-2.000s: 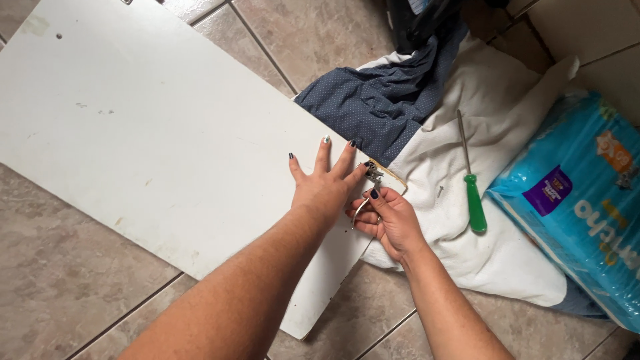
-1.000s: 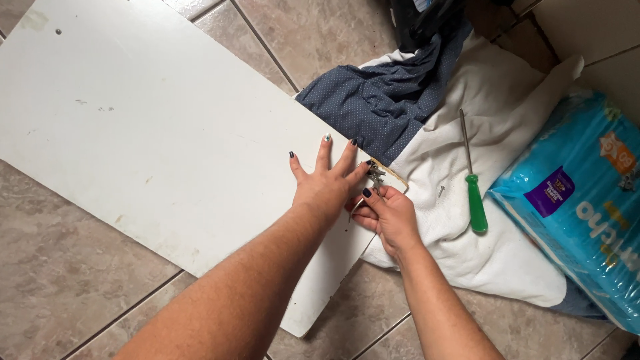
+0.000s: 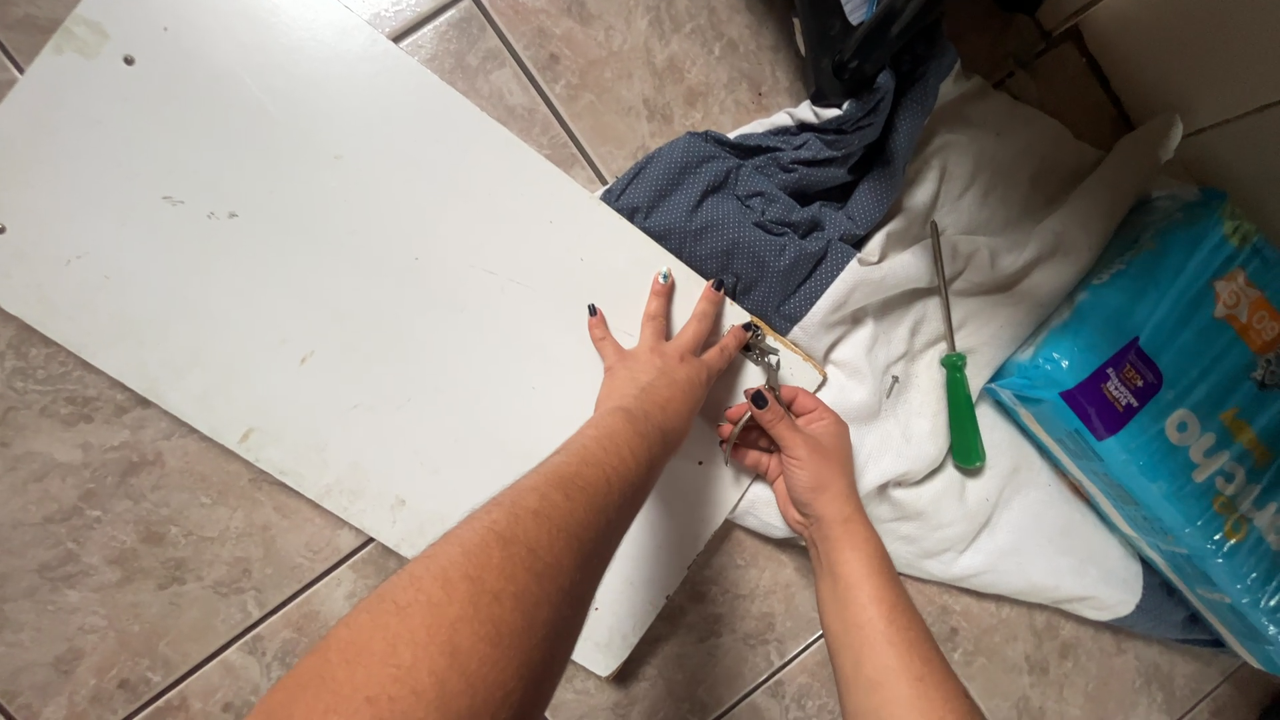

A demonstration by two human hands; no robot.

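Note:
A white laminated board (image 3: 400, 250) lies across the floor, its edge chipped near one corner. My left hand (image 3: 660, 375) is spread flat on it, the index fingertip against a small metal hinge (image 3: 755, 345) by the chipped edge. My right hand (image 3: 795, 450) grips small metal pliers (image 3: 772, 375), or a similar plier-like tool, with the jaws at the hinge. Part of the tool is hidden by the fingers. To the right, a screwdriver with a green handle (image 3: 962, 410) and a small screw (image 3: 892, 385) rest on a white cloth (image 3: 1010, 540).
A dark blue dotted cloth (image 3: 750, 210) bunches beside the board's far edge. A blue plastic-wrapped package (image 3: 1150, 400) stands at the right, partly against the white cloth. A black object (image 3: 865, 45) is at the top. Brown floor tiles (image 3: 150, 500) lie under everything.

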